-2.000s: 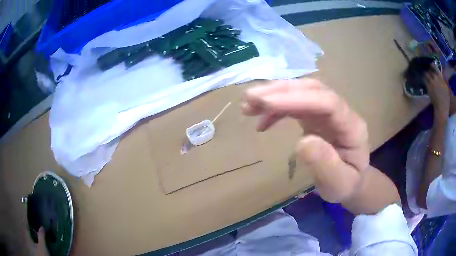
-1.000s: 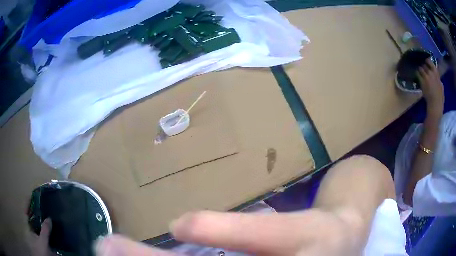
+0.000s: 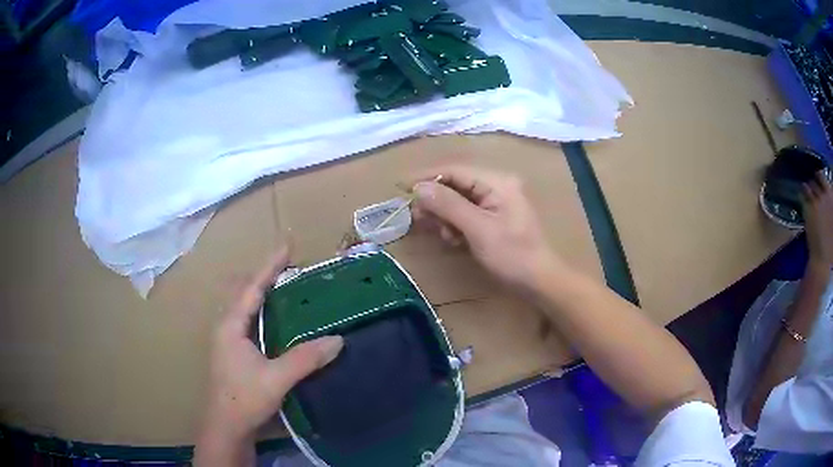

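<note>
A green model car body (image 3: 342, 299) with a silver-white rim and dark recessed middle lies in front of me at the bench's near edge. My left hand (image 3: 251, 365) grips its left side, thumb over the inner edge. My right hand (image 3: 489, 223) pinches a thin pale stick (image 3: 398, 213) between thumb and fingertips. The stick's lower end is in the small white glue cup (image 3: 384, 222), just beyond the body's far end. Small green parts (image 3: 402, 55) lie piled on a crumpled white sheet (image 3: 247, 128) at the back.
The bench (image 3: 119, 365) is covered in brown cardboard, with a dark green cross strip (image 3: 598, 219) right of my right hand. At the far right another person's hand (image 3: 817, 205) touches a similar body (image 3: 784, 187). A blue bin (image 3: 799, 87) stands behind it.
The car body has come from the lower left to in front of me, with my left hand on it. My right hand has moved to the cup and taken hold of the stick.
</note>
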